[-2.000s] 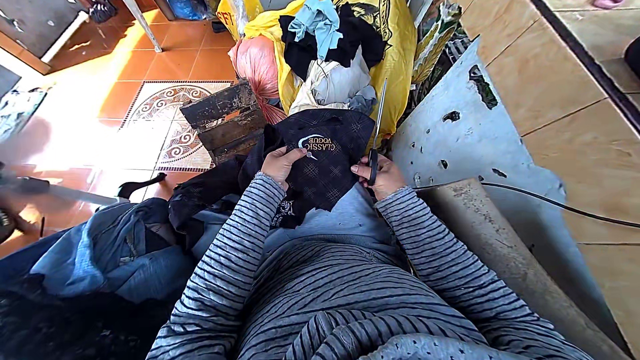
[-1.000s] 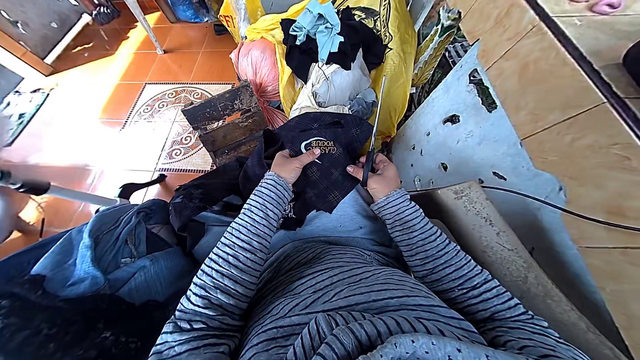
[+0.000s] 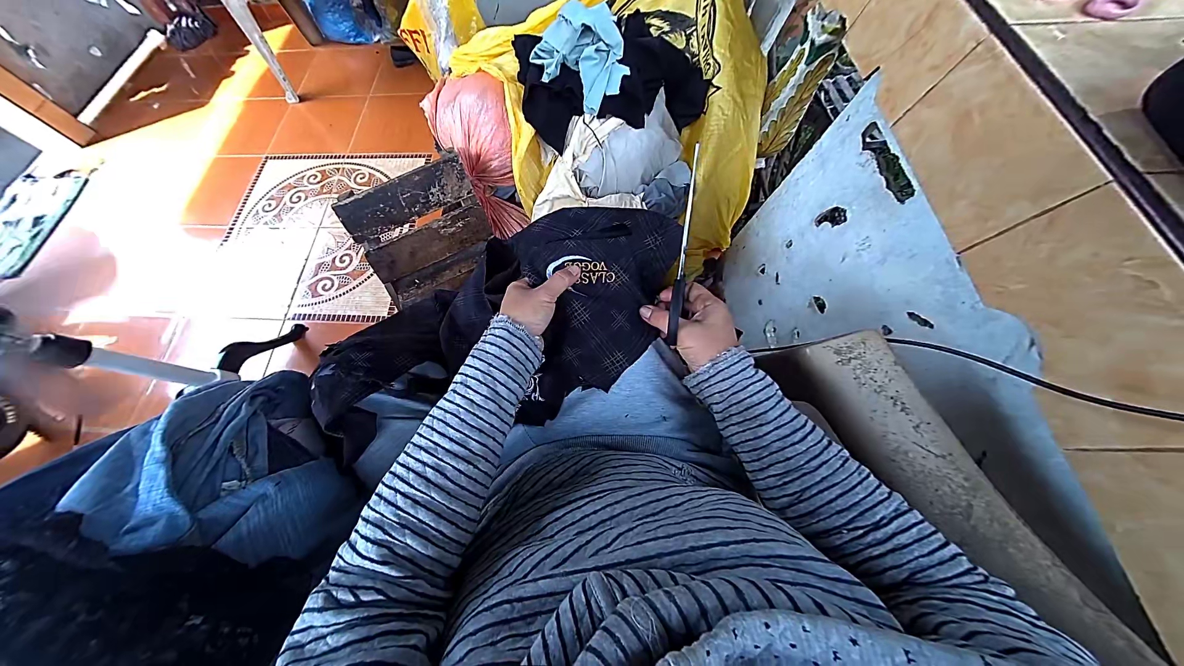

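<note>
A dark checked cloth [image 3: 601, 342] with printed lettering and a ragged lower edge lies over my lap. My left hand [image 3: 538, 301] grips its left part, the thumb on top near the print. In my right hand [image 3: 694, 324], at the cloth's right edge, is a pair of scissors [image 3: 685, 231] with black handles, the blades pointing away from me and looking nearly closed. Whether the right fingers also touch the cloth is hidden. More dark fabric [image 3: 398, 356] trails to the left, beside blue denim cloth [image 3: 213, 462].
Ahead stands a yellow sack [image 3: 735, 120] with black and light blue cloth scraps [image 3: 583, 51] on top. A pink plastic bag [image 3: 472, 120] and a worn wooden box [image 3: 416, 222] are at its left. On the right are a pale holed panel [image 3: 795, 268] and a black cable [image 3: 1017, 373].
The scissors in my right hand have swung more upright, their blades now pointing almost straight away from me. My left hand still holds the dark cloth.
</note>
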